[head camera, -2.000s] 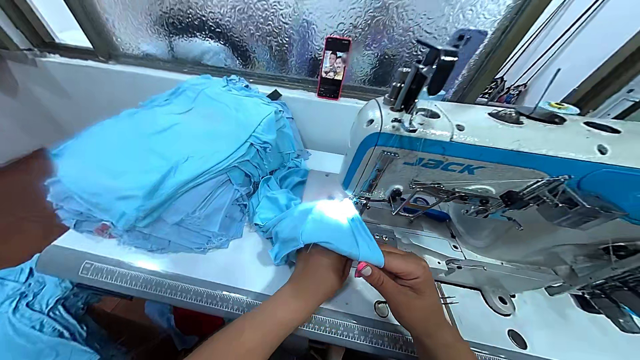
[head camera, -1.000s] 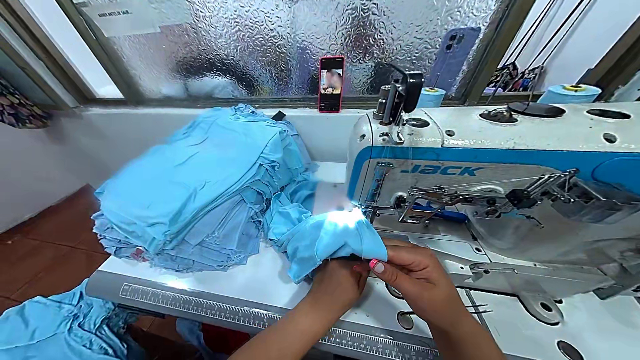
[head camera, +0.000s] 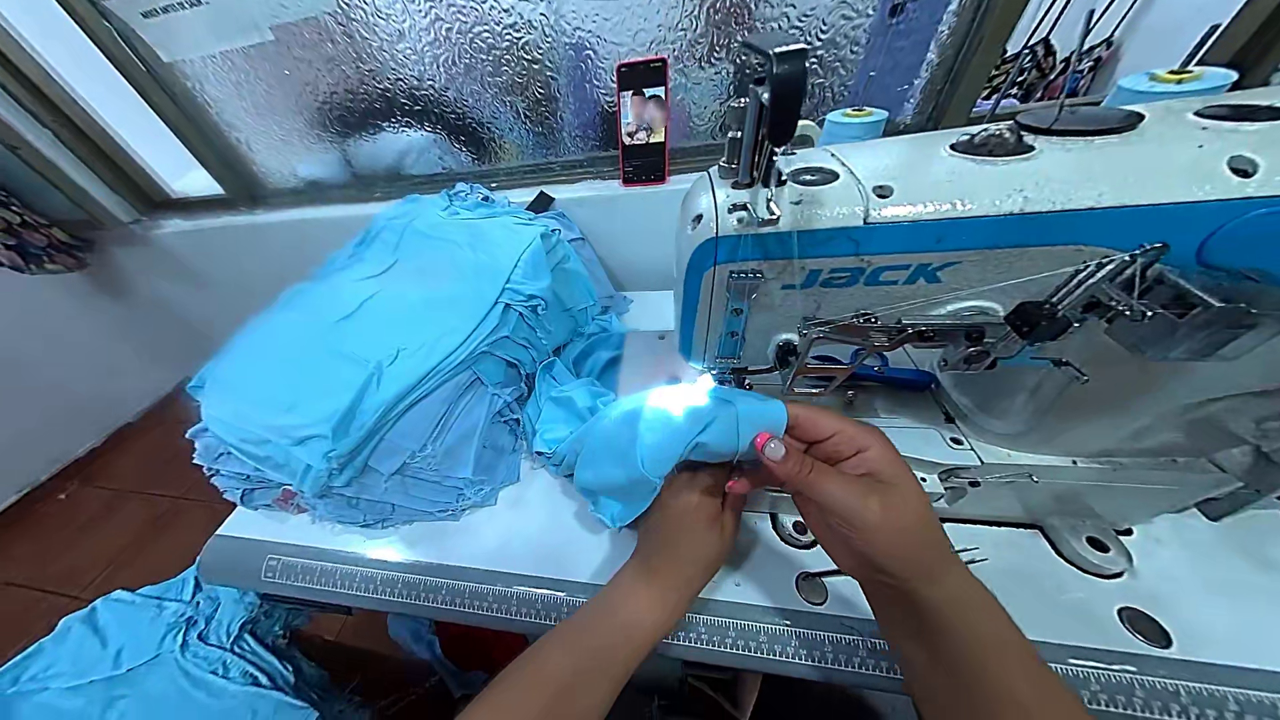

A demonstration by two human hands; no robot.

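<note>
A light-blue fabric piece [head camera: 640,440] lies under the lit needle area of a white and blue Jack sewing machine [head camera: 900,230]. Its right end is pinched between the thumb and fingers of my right hand [head camera: 850,480]. Close by on the left, my left hand [head camera: 690,520] is at the fabric's lower edge, its fingers partly hidden beneath the cloth. The rest of that piece bunches up toward the left, against a tall stack of light-blue cut fabric [head camera: 380,330] on the table.
A ruler strip [head camera: 420,588] runs along the table's front edge. A phone [head camera: 643,120] leans upright at the window. Thread cones [head camera: 853,125] stand behind the machine. More blue cloth [head camera: 150,650] hangs low at the left. A blue-handled tool [head camera: 885,374] lies under the machine arm.
Both hands stay at the fabric's right end near the needle area. The fabric's right end looks more folded over than before. The view has shifted somewhat.
</note>
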